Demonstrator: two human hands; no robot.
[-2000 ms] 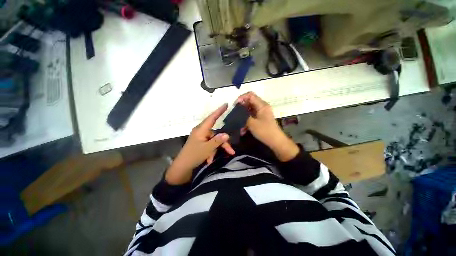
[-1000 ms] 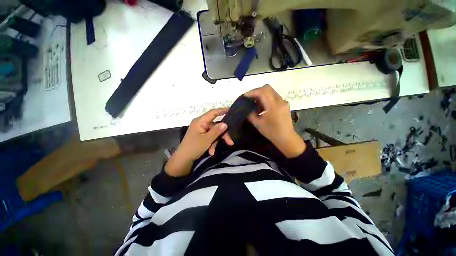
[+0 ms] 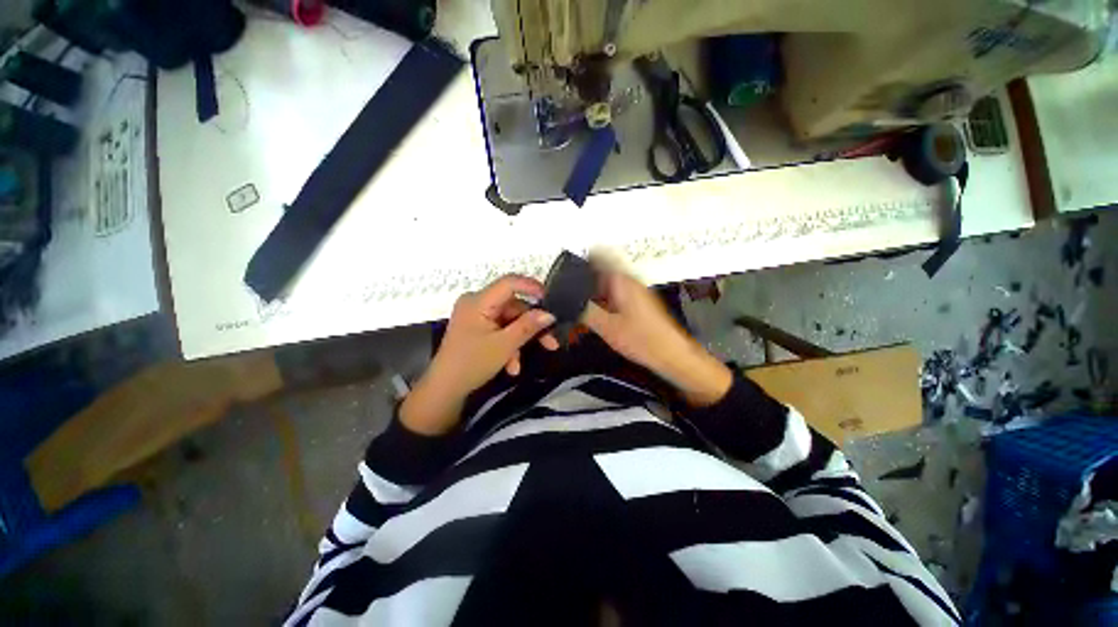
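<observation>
A dark strip (image 3: 569,289), folded or rolled into a small piece, is held between my two hands, just off the table's front edge above the lap. My left hand (image 3: 487,339) grips its left side between thumb and fingers. My right hand (image 3: 638,321) is at its right side, its fingers blurred and partly behind the strip. I cannot tell how many layers the strip has. A short navy piece (image 3: 592,164) lies under the needle area (image 3: 597,115) of the sewing machine and hangs over the bed's front edge.
A long dark strip (image 3: 349,172) lies slantwise on the white table (image 3: 405,251). Black-handled scissors (image 3: 688,137) lie under the machine arm (image 3: 736,25). A tape roll (image 3: 938,152) sits at the right end, its tail over the edge. A blue crate (image 3: 1042,490) stands lower right; scraps litter the floor.
The dark strip looks more compact and curved than at first and has turned between my hands. My right hand has moved and is blurred. The view has shifted slightly.
</observation>
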